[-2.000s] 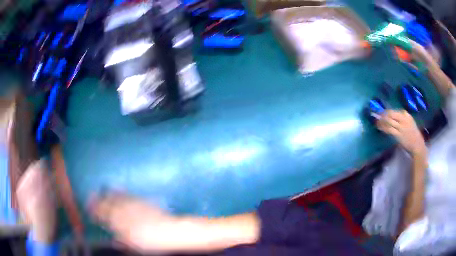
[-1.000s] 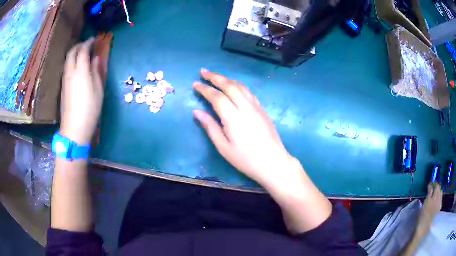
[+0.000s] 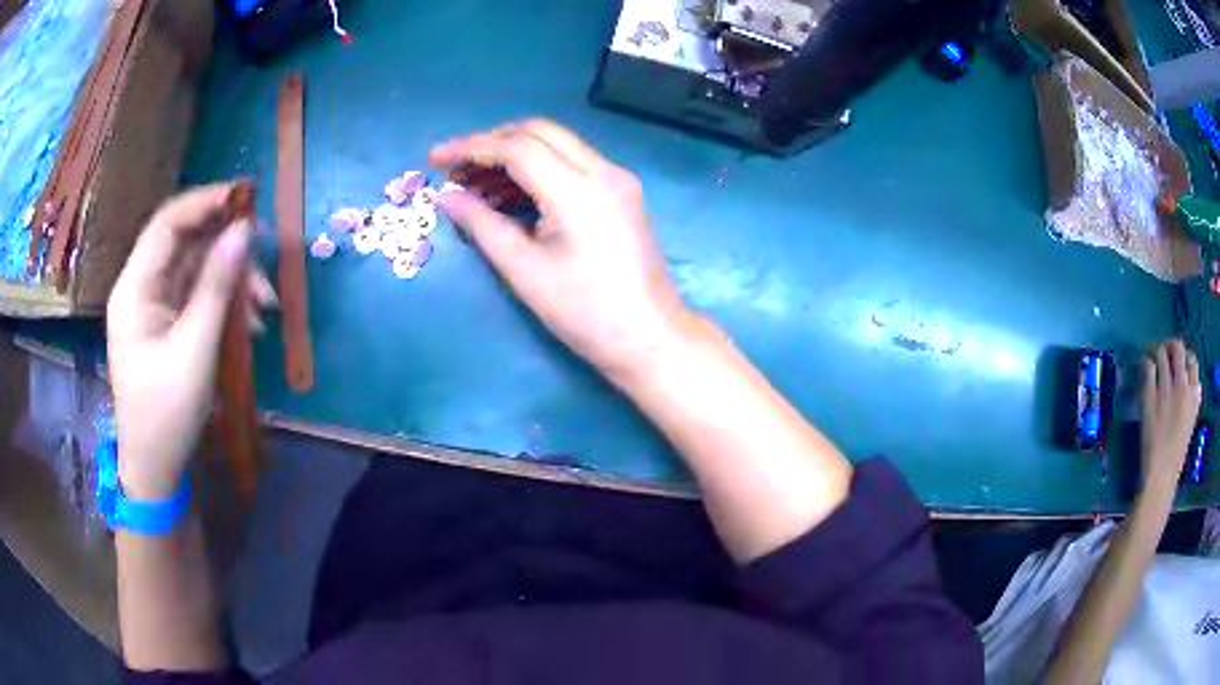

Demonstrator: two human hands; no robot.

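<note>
My left hand (image 3: 174,308) holds a brown carrying strap (image 3: 237,388) by its upper end; the strap hangs down past the bench's front edge. Another brown strap (image 3: 292,241) lies upright on the green bench, just right of that hand. A loose pile of pale pink-white strap buttons (image 3: 391,230) lies right of this strap. My right hand (image 3: 555,214) is at the pile's right side, its thumb and index finger drawn together near a button. Whether a button is pinched in the fingertips cannot be told.
An open carton (image 3: 141,174) with straps and bluish plastic stands at left. A metal screw feeder (image 3: 682,74) stands at the back, with a dark shape over it. A carton with a pale bag (image 3: 1117,161) and a neighbour's hand (image 3: 1171,402) beside a housing with blue cells (image 3: 1093,399) are at right.
My left hand has lifted a strap and moved slightly down and left; another strap now lies in the open. My right hand has moved left to the button pile and its fingers have curled.
</note>
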